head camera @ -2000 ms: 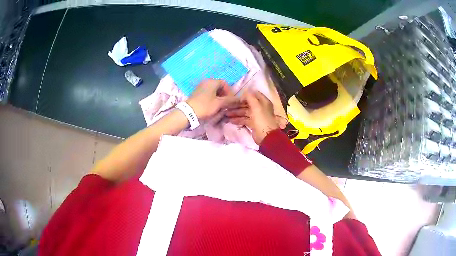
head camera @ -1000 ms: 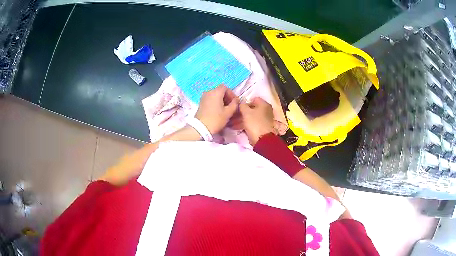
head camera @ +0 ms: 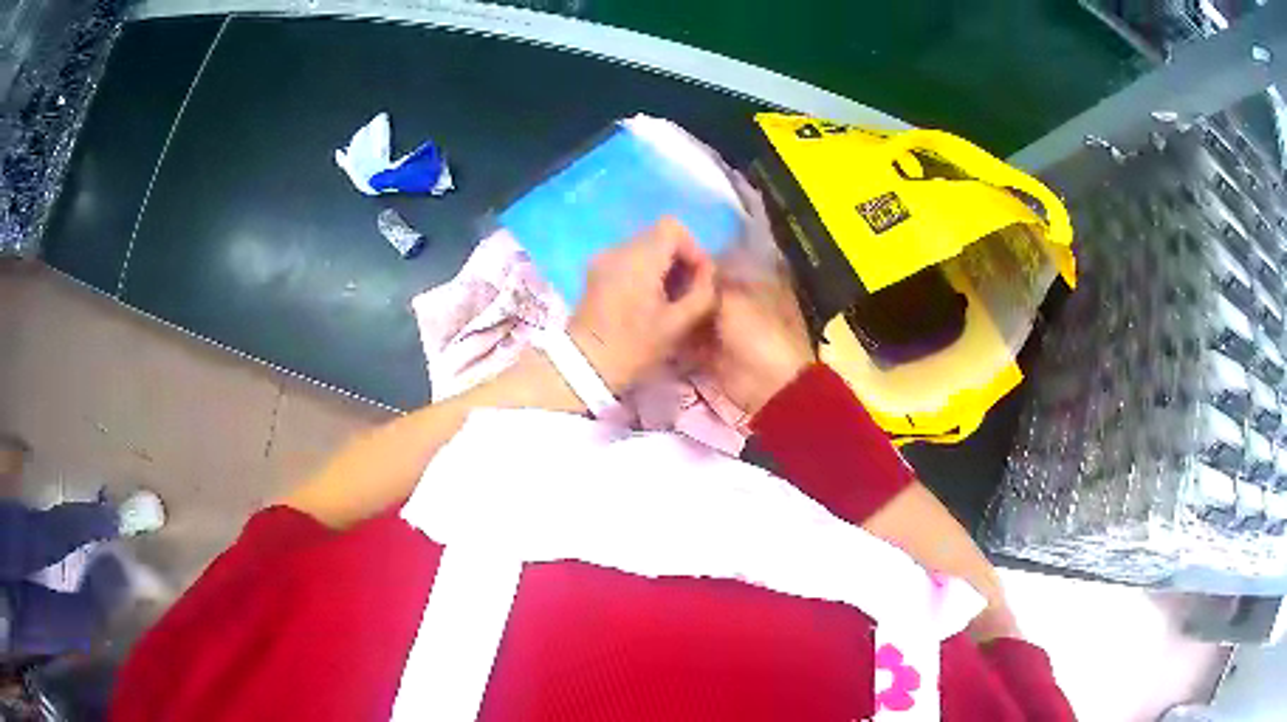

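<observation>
My left hand [head camera: 638, 303], blurred, is curled above the pink cloth [head camera: 487, 310], with a white band on its wrist. My right hand [head camera: 759, 346] is close against it, with a dark red wristband [head camera: 833, 440]. The fingers meet between the hands; whether they pinch something small is hidden by blur. The light-blue packet [head camera: 579, 212] lies on the cloth just beyond my left hand. The cloth is crumpled and partly covered by my hands.
The yellow and black tote bag [head camera: 917, 212] gapes open at the right. Stacked clear trays [head camera: 1143, 367] rise beyond it. A blue-and-white wrapper [head camera: 402, 167] and a small grey item [head camera: 401, 234] lie left on the dark bench. A person's leg and shoe [head camera: 139, 512] show at lower left.
The view has shifted slightly, so bench items sit lower and further right. My hands have closed in against each other. A person's leg has appeared at lower left.
</observation>
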